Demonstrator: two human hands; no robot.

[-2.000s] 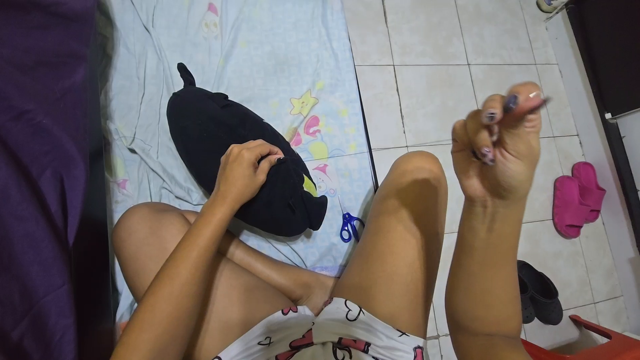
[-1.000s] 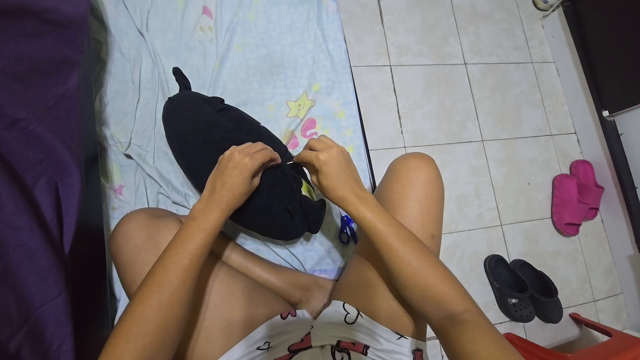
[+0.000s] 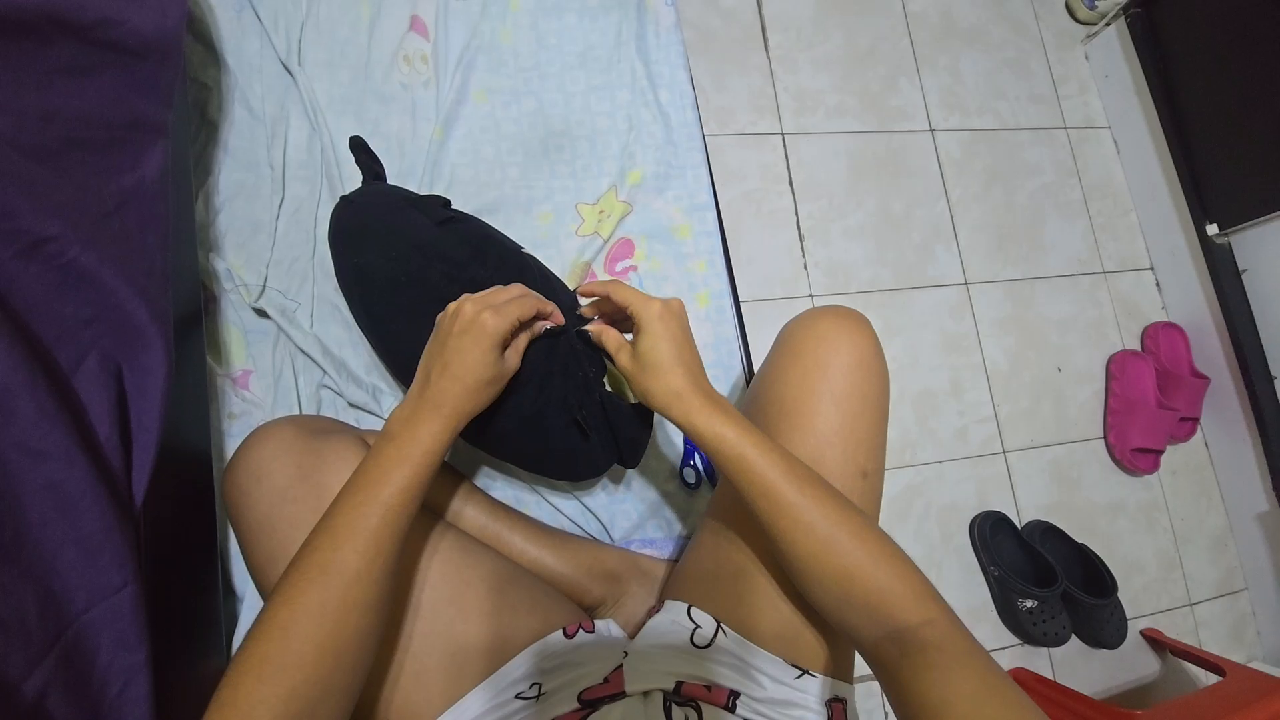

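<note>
A black stuffed plush toy point(image 3: 430, 250) lies slantwise on the light blue printed sheet, with a small tail-like piece at its upper left end. My left hand point(image 3: 495, 335) pinches the black fabric near the middle of the toy. Close beside it, my right hand point(image 3: 630, 335) has thumb and fingertips at the same spot; whether it holds a needle or thread is too small to tell. A yellowish patch on the toy is partly hidden behind my right hand. Blue-handled scissors point(image 3: 692, 465) rest on the sheet by my right forearm, partly covered.
My crossed legs flank the toy on the printed sheet point(image 3: 540, 90). Right of the bedding edge is a tiled floor point(image 3: 860, 200) with pink slides point(image 3: 1140, 410) and black clogs point(image 3: 1020, 580). A red plastic stool point(image 3: 1230, 690) stands at the lower right, and purple cloth point(image 3: 80, 350) hangs at the left.
My right hand, raised over the floor two seconds ago, has come down to the toy beside my left hand. Since one second ago both hands have stayed at about the same place.
</note>
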